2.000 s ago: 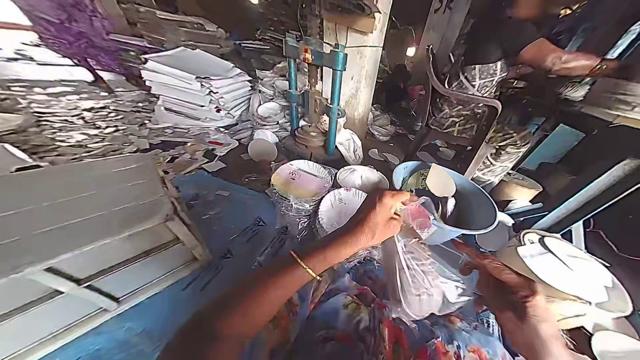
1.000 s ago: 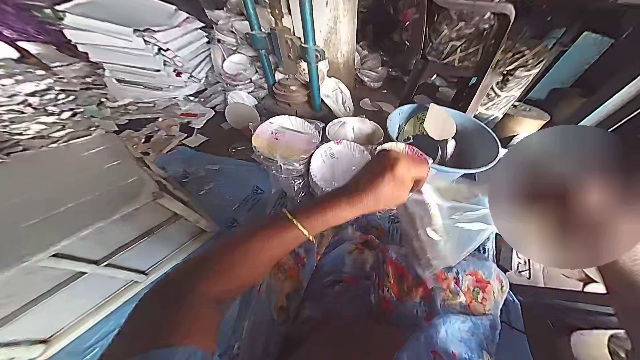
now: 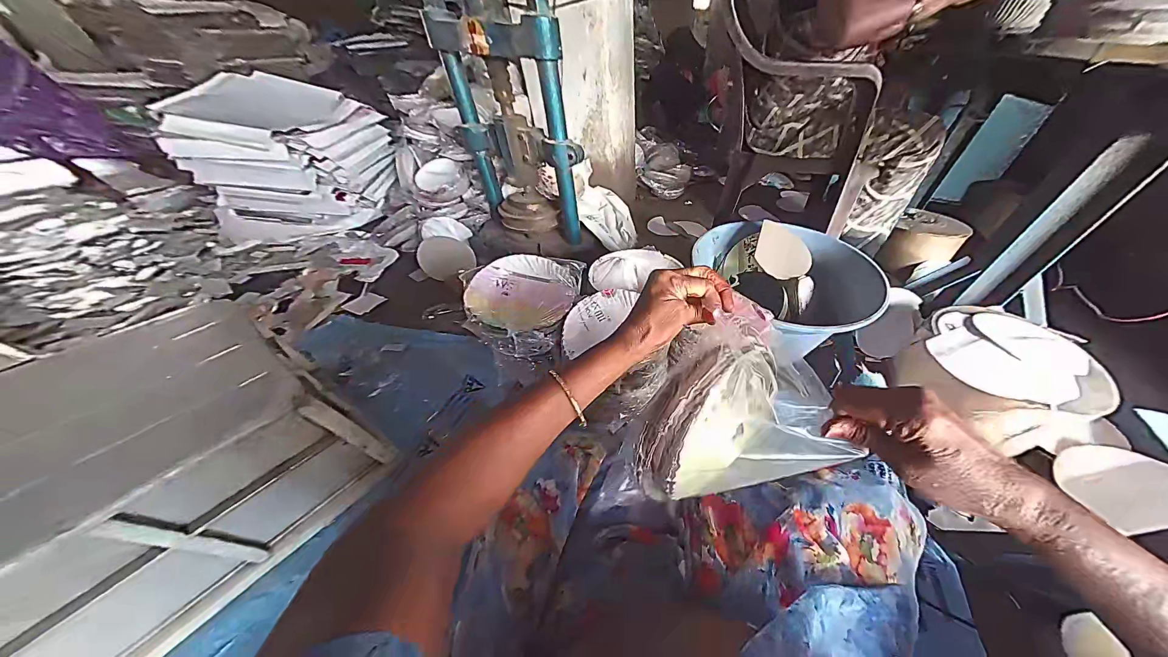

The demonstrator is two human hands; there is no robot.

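Observation:
My left hand [image 3: 684, 306] pinches the upper edge of a clear plastic bag [image 3: 785, 438], just left of the blue tub. Inside the bag is a stack of paper plates [image 3: 703, 411], tilted on edge above my lap. My right hand [image 3: 890, 424] grips the bag's right side and pulls the film taut. Beyond my left forearm stand a plastic-wrapped stack of plates [image 3: 520, 292] and stacks of white printed plates [image 3: 598, 319]. A light disc [image 3: 783, 251] leans in the blue plastic tub [image 3: 835, 278].
A wooden panel [image 3: 137, 401] lies at the left by a blue sheet [image 3: 392, 365]. Behind are a pile of white sheets [image 3: 274, 146] and a press with blue posts [image 3: 557, 119]. A chair frame [image 3: 803, 64] stands behind the tub; white discs [image 3: 1013, 356] lie at the right.
The bag, held up by my left hand a second ago, now clearly shows the plate stack. My right hand, not visible in the previous frame, is now on the bag's right side.

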